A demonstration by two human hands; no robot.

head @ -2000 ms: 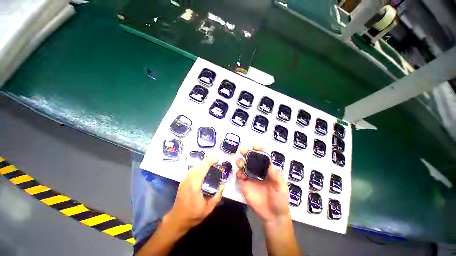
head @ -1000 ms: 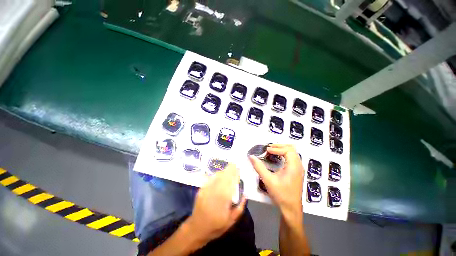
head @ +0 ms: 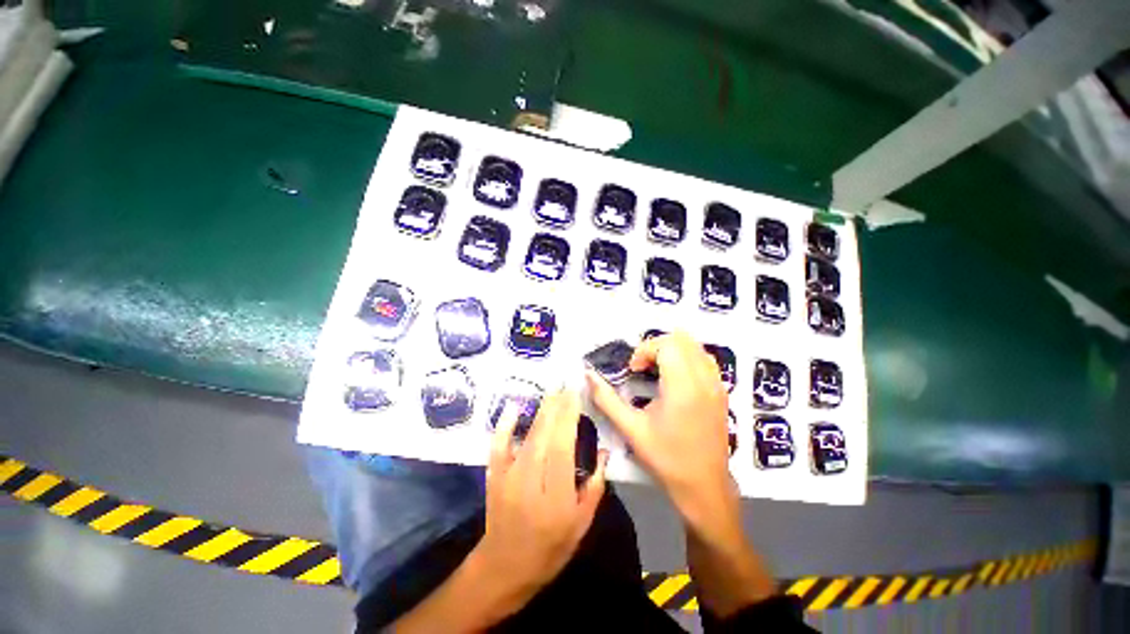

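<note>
A white foam tray [head: 335, 372] holds rows of small black watch heads; a few near the left show coloured marks on their screens, such as this lit watch head [head: 532, 331]. My left hand [head: 539, 483] is at the tray's near edge with a dark watch head [head: 585, 448] held at its right side, partly hidden by the fingers. My right hand [head: 682, 415] pinches another watch head [head: 610, 360] between thumb and fingers, tilted, low over the tray's middle. My right hand hides some watch heads under it.
The tray lies on a green bench [head: 149, 235]. A pale strip [head: 590, 128] touches its far edge. A grey-white post [head: 967, 112] stands at the far right. White stacked material [head: 27, 93] is at the upper left. Yellow-and-black floor tape [head: 186, 529] runs below the bench.
The view has shifted, so the tray sits further left and higher. Two seconds ago my right hand held its watch head face up; now it is tilted low at the tray. My left hand has moved right across the tray.
</note>
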